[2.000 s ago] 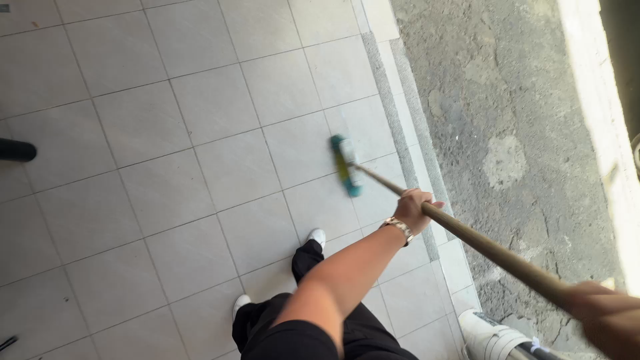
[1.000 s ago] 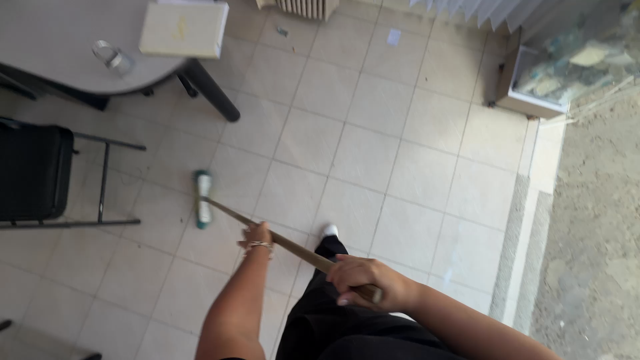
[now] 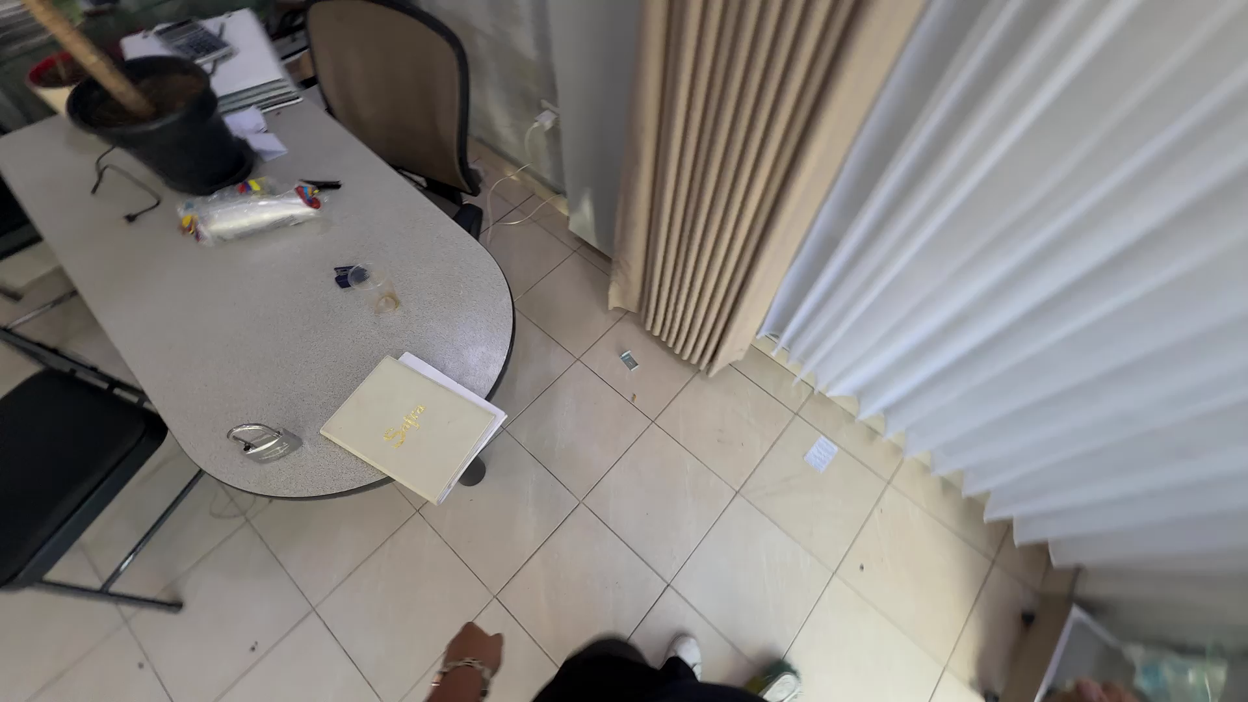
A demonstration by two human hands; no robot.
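My left hand [image 3: 473, 647], with a bracelet at the wrist, is low in the view, left of my dark clothing. Its fingers look bent and I see no handle in it, but its palm is hidden. Only a blurred part of my right hand [image 3: 1084, 691] shows at the bottom right edge; what it holds is out of view. The green and white head of a broom or brush [image 3: 778, 681] is on the floor at the bottom edge, just right of my white shoe [image 3: 684, 651]. Its handle cannot be seen.
The grey table [image 3: 292, 361] bears a cream folder [image 3: 414, 429], a potted plant [image 3: 161, 122] and a plastic-wrapped pack [image 3: 253, 214]. Chairs stand beside it. A beige curtain [image 3: 721, 175] and a white curtain [image 3: 994, 244] hang at right. Small litter [image 3: 821, 453] lies on the tiles.
The view has swung to the table and curtains. One second ago both hands were on the wooden handle, the broom head out to the left; now the head is beside my shoe and my hands are apart.
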